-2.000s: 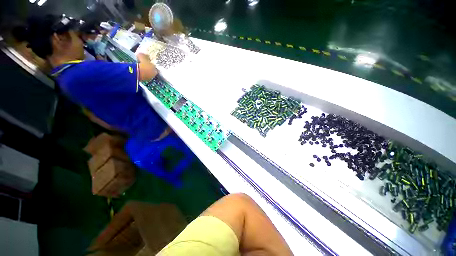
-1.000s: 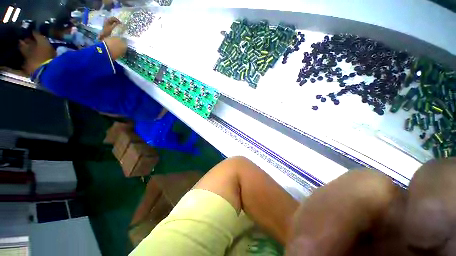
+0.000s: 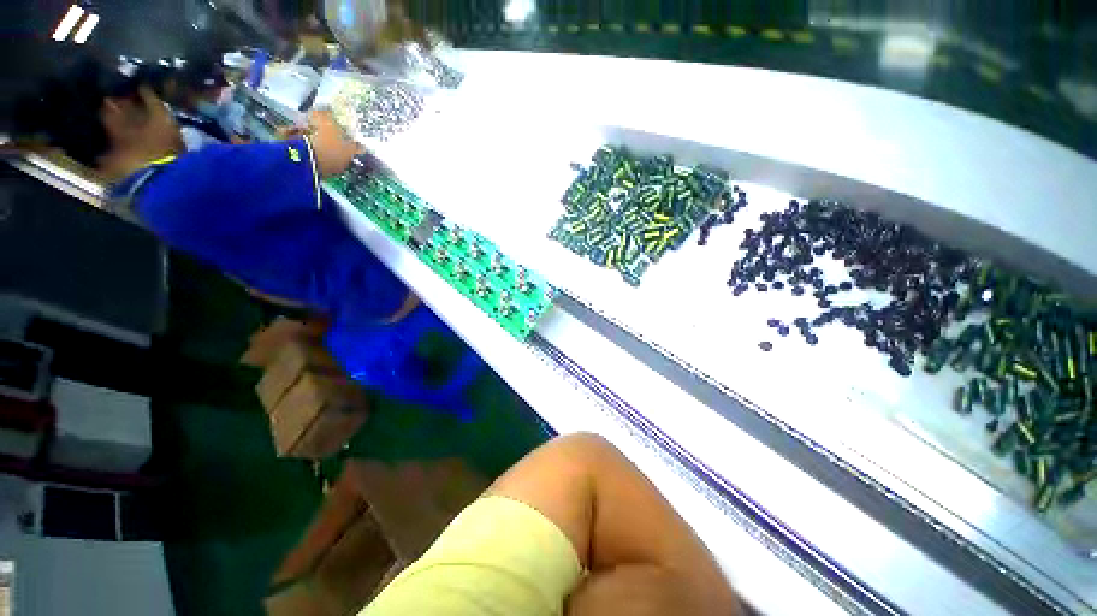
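Note:
A bent bare arm with a yellow sleeve is at the bottom centre; its hand is cut off by the lower edge. Neither of my hands shows. Green PCB panels [image 3: 487,279] with small parts standing on them lie on the conveyor rails [image 3: 710,475]. On the white ledge behind the rails lie a pile of green capacitors [image 3: 638,211], a pile of small black parts [image 3: 884,271] in the middle, and a second pile of green capacitors [image 3: 1037,379] at the right.
A person in a blue shirt [image 3: 235,205] sits further along the line at the left, a hand near the boards. Cardboard boxes [image 3: 315,403] stand on the green floor below. More small loose parts [image 3: 387,108] lie on the ledge near that person.
The hands that showed blurred at the lower right a second ago are out of the picture. The view has shifted, so the boards and piles sit lower. The other person's hand has moved nearer the boards.

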